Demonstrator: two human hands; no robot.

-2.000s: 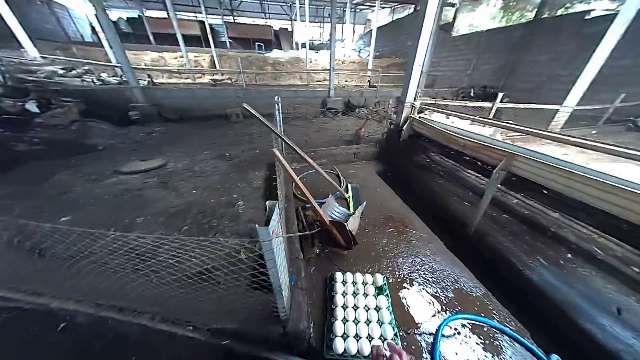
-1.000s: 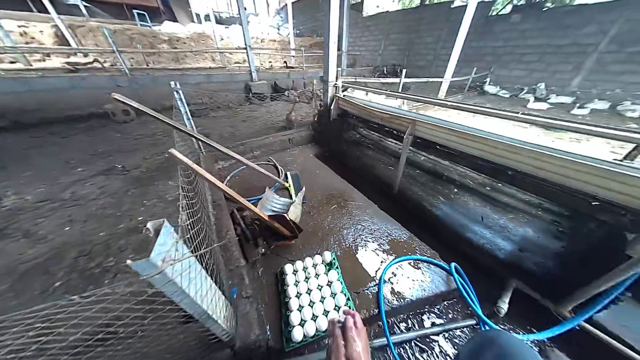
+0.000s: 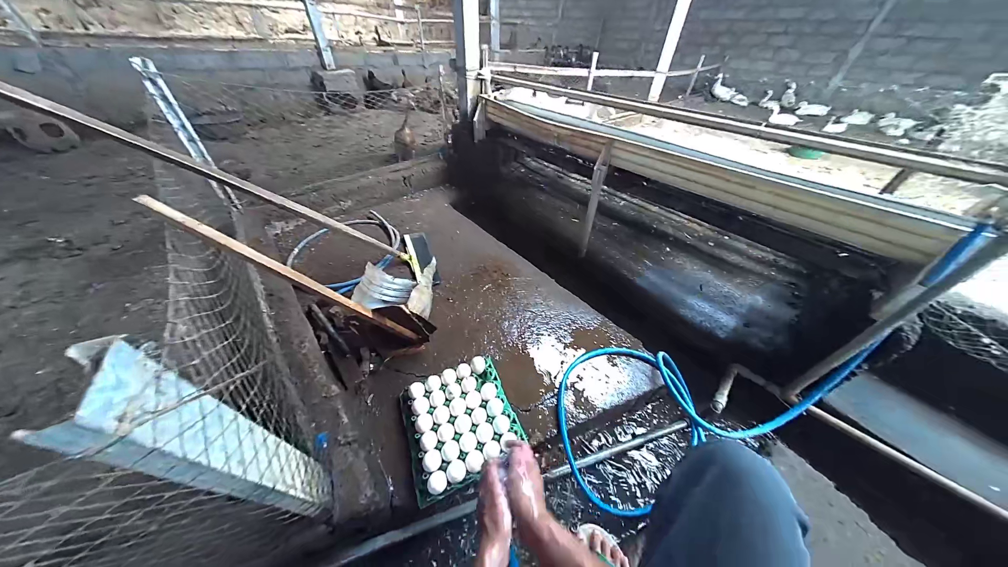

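My left hand (image 3: 494, 502) and my right hand (image 3: 523, 480) are pressed together at the lower middle, wet and with whitish suds on the skin. Whether anything small lies between the palms is hidden. Just beyond and to the left of them, a green plastic egg tray (image 3: 510, 394) full of white eggs (image 3: 459, 405) rests on the wet concrete floor. A blue hose (image 3: 561, 425) loops on the ground to the right of my hands, near a metal pipe (image 3: 614, 450) that runs across behind them.
A shovel (image 3: 276, 276) and a second long-handled tool (image 3: 205, 169) lean over the wire mesh fence (image 3: 209, 315) at left. A bent metal sheet (image 3: 189, 429) stands in front of it. A dark channel (image 3: 543, 260) runs along the right, below a long trough (image 3: 709, 169). White ducks (image 3: 783, 116) gather beyond.
One hand showed beside the egg tray a second ago; now both are in view, held together. The view has swung to the right and down.
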